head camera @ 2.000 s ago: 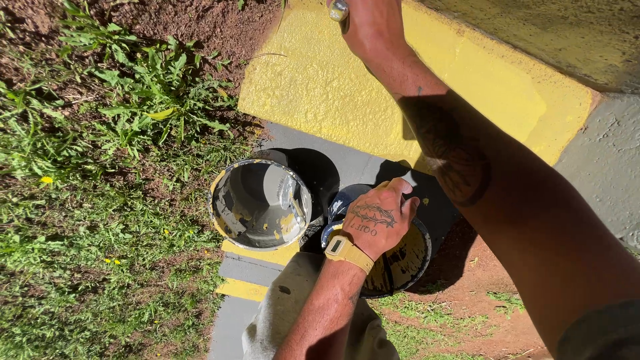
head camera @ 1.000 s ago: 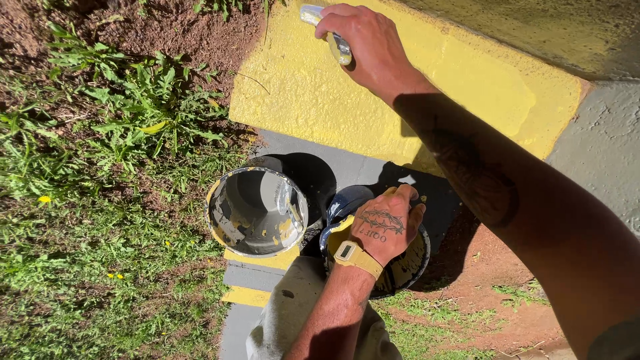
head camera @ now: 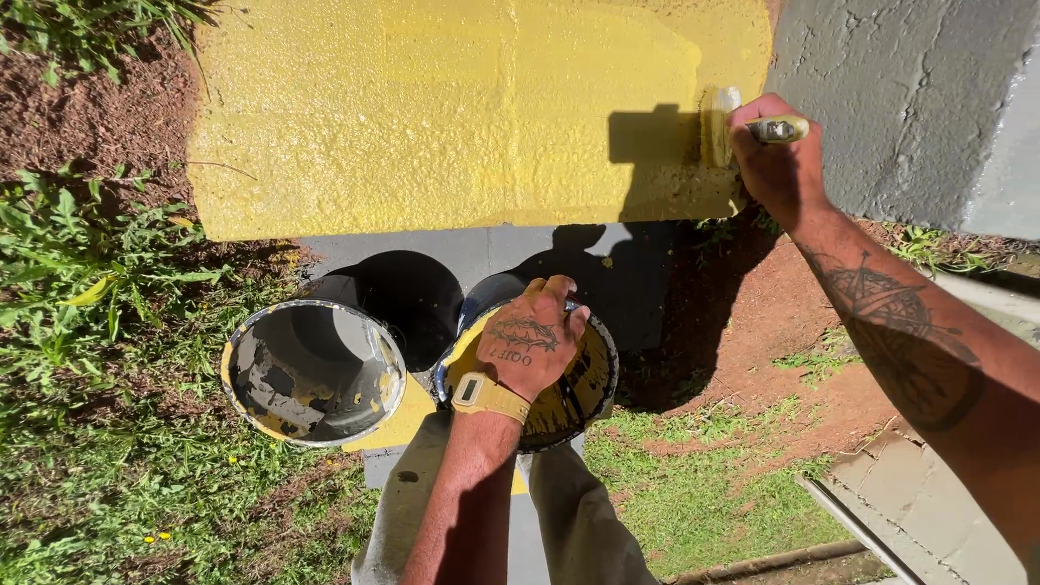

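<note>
My right hand (head camera: 776,162) grips a wide paintbrush (head camera: 721,126), its yellow-coated bristles against the yellow-painted concrete surface (head camera: 422,114) near that surface's right end. The brush casts a shadow to its left. My left hand (head camera: 532,337), with a yellow watch on the wrist, is closed over the rim of a paint bucket (head camera: 605,390) smeared with yellow and dark paint. Part of that bucket's inside is hidden by the hand. Left of it stands a second bucket (head camera: 313,374), its inside streaked grey, black and yellow.
Grey concrete (head camera: 886,106) adjoins the yellow surface on the right. A grey painted strip (head camera: 422,240) runs beneath the buckets. Weeds and grass (head camera: 106,455) cover the left side. Bare reddish soil (head camera: 756,341) and grass lie at the right, with paving (head camera: 918,496) at the lower right.
My right hand has moved with the brush from the left part of the yellow surface to its right end. My left hand stays at the bucket. The view has shifted.
</note>
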